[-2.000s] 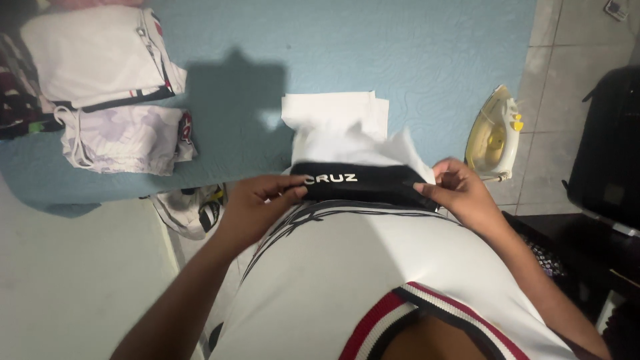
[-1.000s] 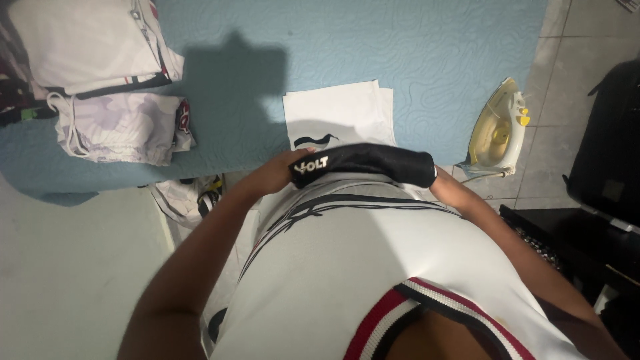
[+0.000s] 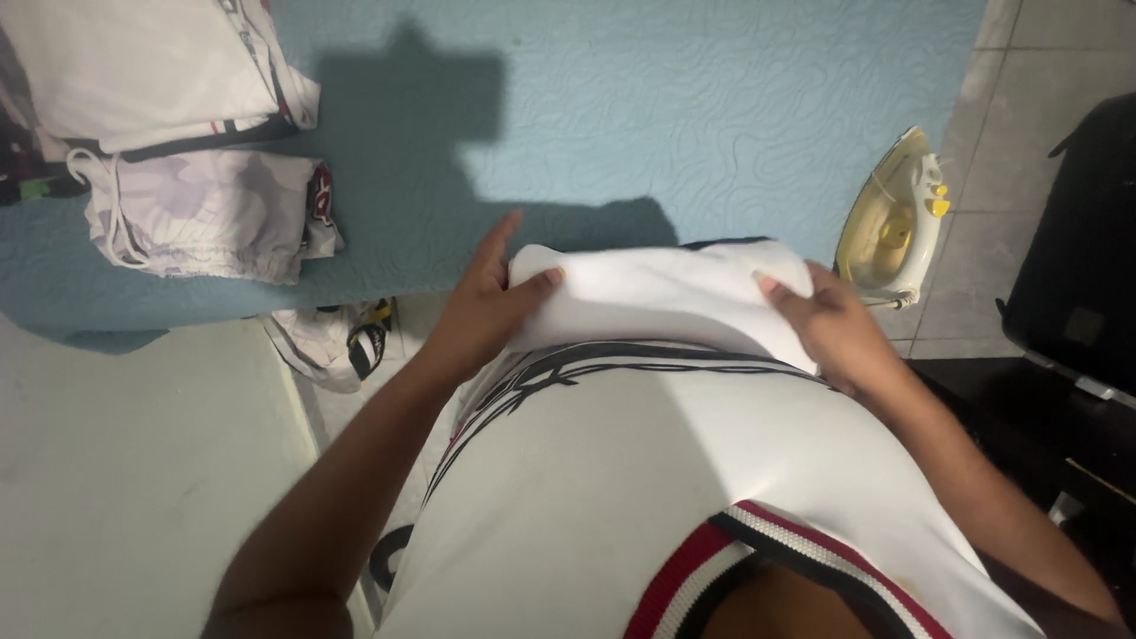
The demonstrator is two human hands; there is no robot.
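A folded white garment (image 3: pixel 652 284) is held up in front of my waist, near the edge of the blue-covered surface. My left hand (image 3: pixel 493 306) grips its left end, with the thumb on top and a finger pointing up. Around its right end my right hand (image 3: pixel 821 315) is closed, the thumb pressing on the white fabric. A thin dark edge shows behind the top of the garment. The undersides of both ends are hidden.
Folded white clothing (image 3: pixel 151 71) and pale patterned drawstring shorts (image 3: pixel 209 209) lie on the blue cover (image 3: pixel 754 98) at left. A steam iron (image 3: pixel 892 222) stands at its right edge. Shoes (image 3: pixel 333 342) are on the tiled floor below; a black case (image 3: pixel 1083 240) is at far right.
The garment's black, lettered part faced up in both earlier frames; now its white side shows. The white cloth that lay on the blue cover a second ago is no longer visible there.
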